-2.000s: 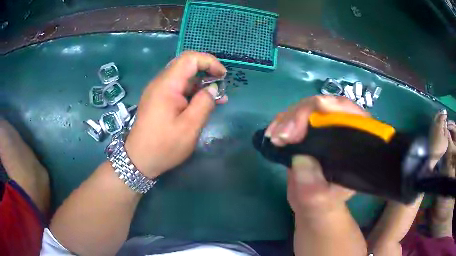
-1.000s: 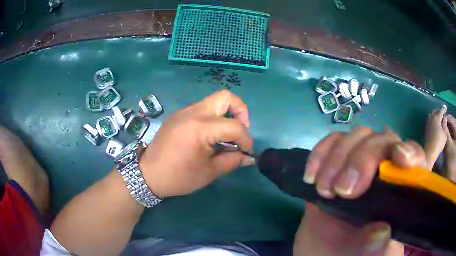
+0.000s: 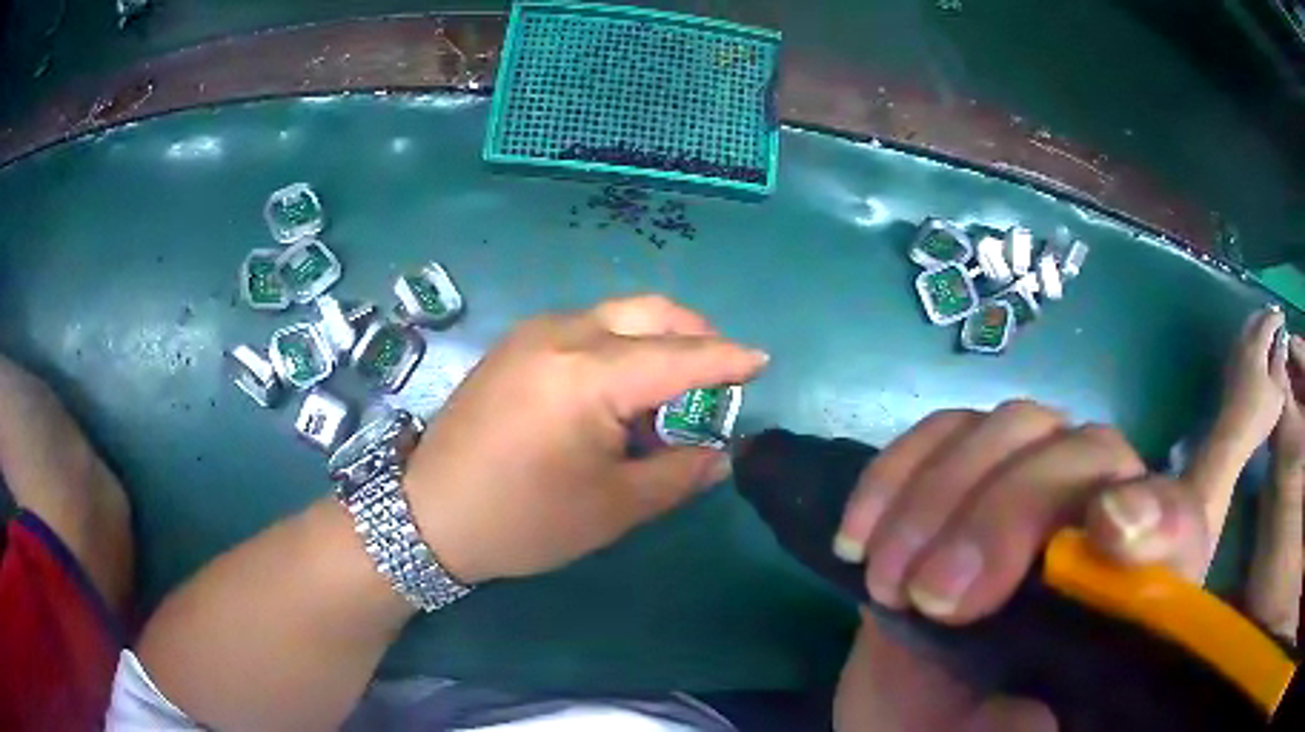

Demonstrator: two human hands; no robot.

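My left hand [image 3: 551,429], with a metal watch on the wrist, holds a housing [image 3: 700,413] between thumb and fingers near the picture's middle. Its green circuit board faces up inside a pale rim. My right hand [image 3: 1002,529] is wrapped around a black electric screwdriver [image 3: 802,493] with an orange strip. The screwdriver's nose points left and sits close to the housing's lower right corner and my left thumb tip. The bit cannot be made out. Small dark screws [image 3: 640,212] lie loose on the mat above my left hand.
A green perforated tray [image 3: 774,115] stands at the top, dark screws along its near edge. A pile of units [image 3: 302,353] lies left, another [image 3: 946,293] right. A brown strip [image 3: 916,117] crosses behind. Another person's arm [image 3: 43,472] is at left, another person's hands [image 3: 1248,386] at right.
My left hand moved down and right from the screws, and the housing now shows its green board. My right hand brought the screwdriver's nose left to the housing. Two units show more at left.
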